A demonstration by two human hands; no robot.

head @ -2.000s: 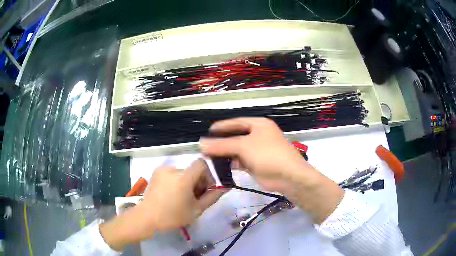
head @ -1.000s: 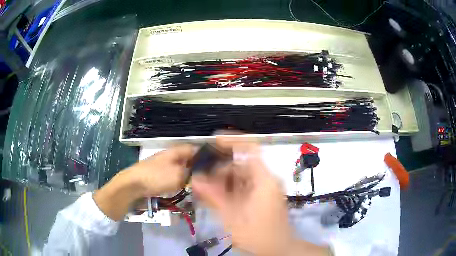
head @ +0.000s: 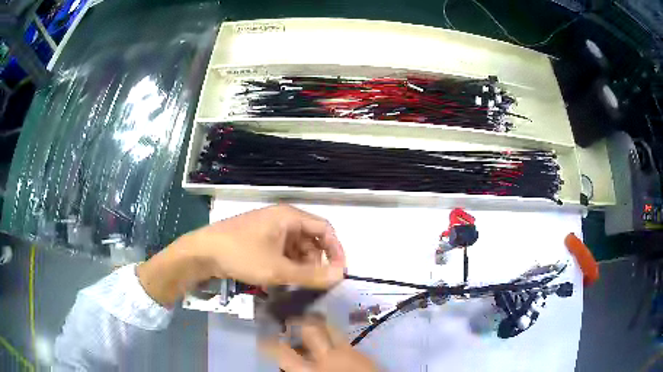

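Note:
The wire harness (head: 392,282) lies across the white board, its thin black bundle running from my hands to a branched cluster at the right. My left hand (head: 254,251) comes from the left, fingers bent, and pinches the harness at its left part. My right hand (head: 323,352) is blurred and cut off by the bottom edge. It is around a dark blurred thing, seemingly the harness tape roll (head: 291,301), just below my left hand. The fingertips and the wrapping spot are partly hidden.
A long cream tray (head: 385,195) with black and red wire leads stands behind the board. A red clip (head: 461,216) with a black connector (head: 464,235), black connector housings (head: 517,323), a white fixture (head: 243,309) and an orange clamp (head: 581,258) are around the harness. Plastic-covered harnesses (head: 109,145) lie left.
The view has shifted, so the tray appears further right. My right hand has moved from above the harness to below my left hand, and the harness's right part now shows uncovered.

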